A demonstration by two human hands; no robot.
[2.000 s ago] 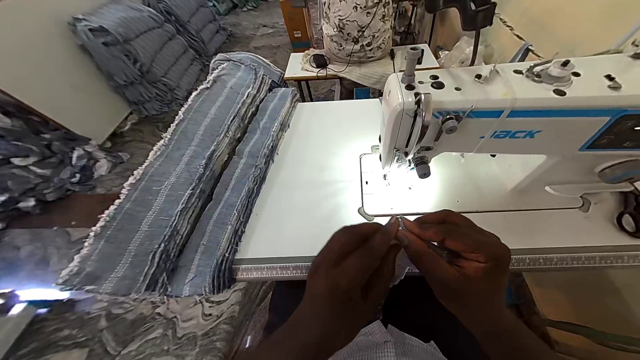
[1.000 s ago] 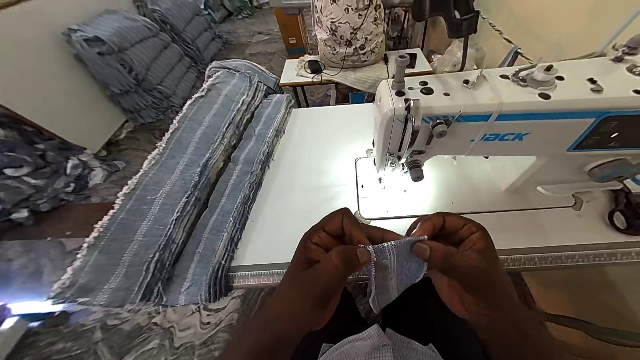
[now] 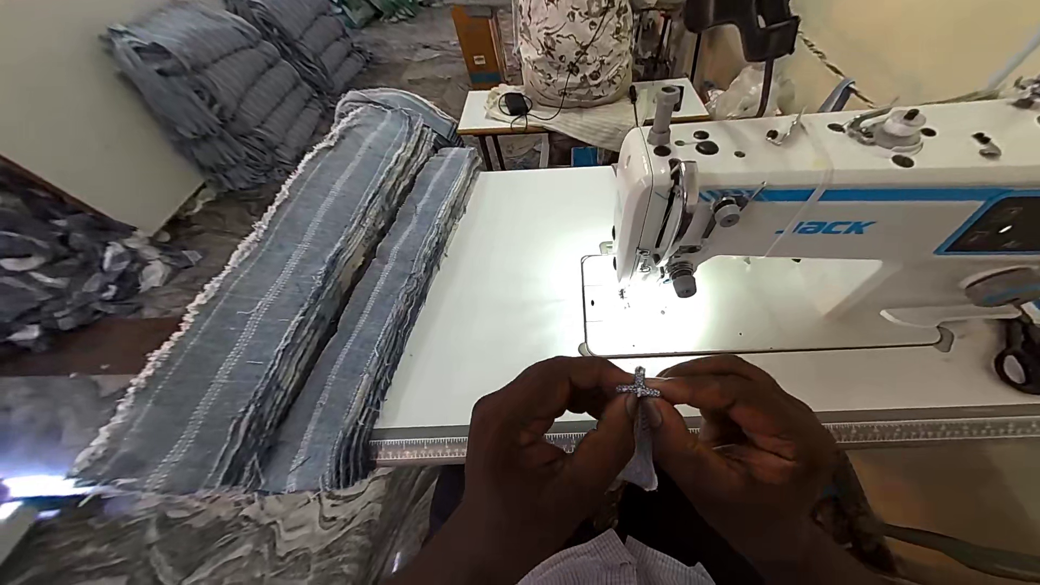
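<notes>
A small piece of blue-grey woven fabric (image 3: 642, 455) is pinched between both hands in front of the table's edge. Its folded top edges form a small cross shape. My left hand (image 3: 552, 431) grips it with thumb and forefinger from the left, and my right hand (image 3: 735, 439) does the same from the right. Just beyond the hands stands a white Jack sewing machine (image 3: 829, 203), its lamp lighting the needle area. Two long stacks of blue-grey striped fabric (image 3: 276, 301) with frayed edges lie left of the machine.
A measuring tape strip (image 3: 422, 449) runs along the front edge of the white table (image 3: 504, 268). Black-handled scissors (image 3: 1014, 361) lie at the right. Behind stand a small table (image 3: 475, 114) and a floral cloth bundle (image 3: 575, 49). Folded fabric piles (image 3: 215, 89) are at the back left.
The fabric was spread flat between both hands a second ago; now it is folded into a narrow shape, and the hands have come closer together.
</notes>
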